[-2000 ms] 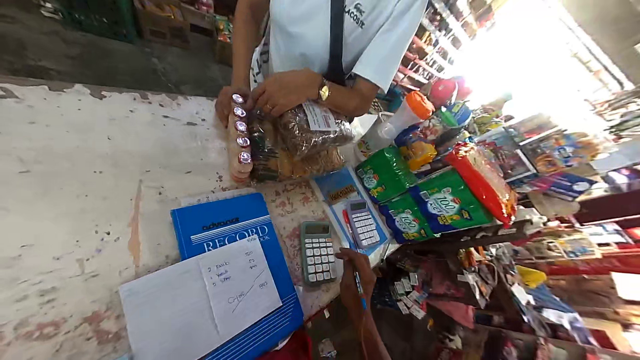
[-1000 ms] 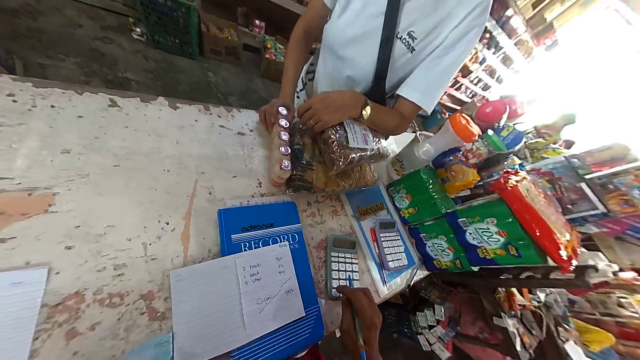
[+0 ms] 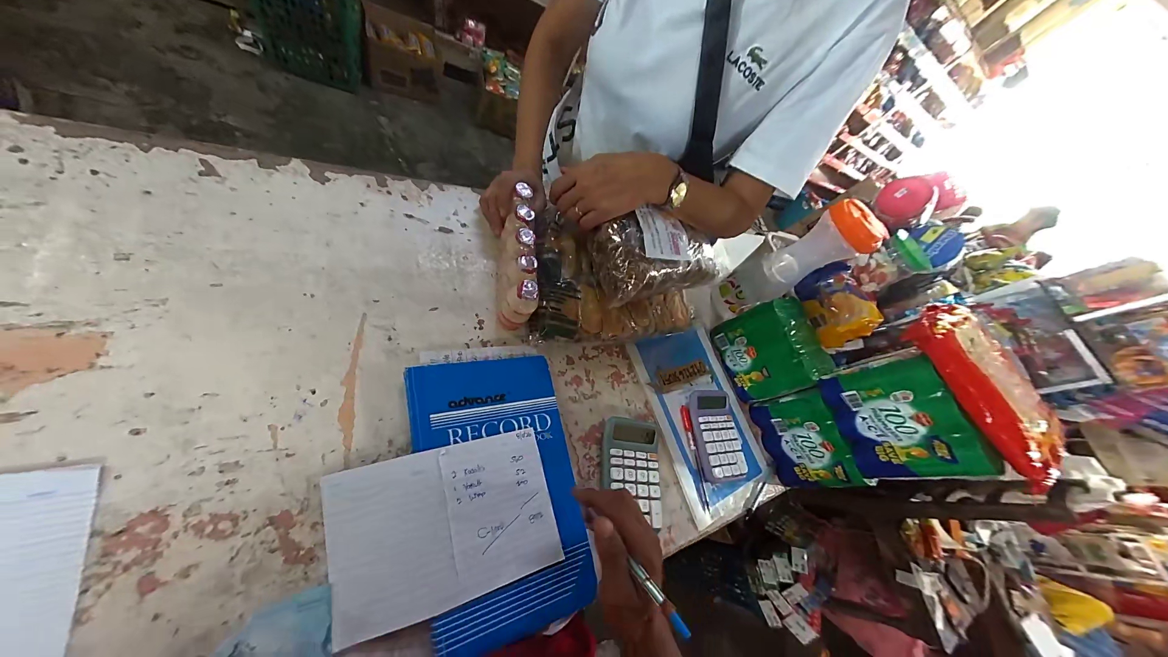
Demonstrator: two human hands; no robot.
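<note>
My right hand (image 3: 625, 566) holds a pen (image 3: 659, 598) at the counter's front edge, beside a blue record book (image 3: 511, 584) and just below a grey-green calculator (image 3: 631, 461). On the book lie an open sheet of paper (image 3: 388, 547) and a smaller handwritten slip (image 3: 502, 502). A second calculator (image 3: 718, 438) and a red pen (image 3: 690, 422) rest on a blue-and-white pad (image 3: 662, 360) to the right. My left hand does not show.
Across the counter (image 3: 228, 274) a person in a white shirt (image 3: 785, 91) rests hands on small capped bottles (image 3: 518, 292) and a clear bag of dark goods (image 3: 630, 265). Green packs (image 3: 903, 420) and a tumbler with an orange lid (image 3: 826, 242) stand right. Lined paper (image 3: 46, 557) lies left.
The view has shifted left, bringing the lined paper in at the left edge. My right hand has moved from the calculator's lower end to the record book's right edge.
</note>
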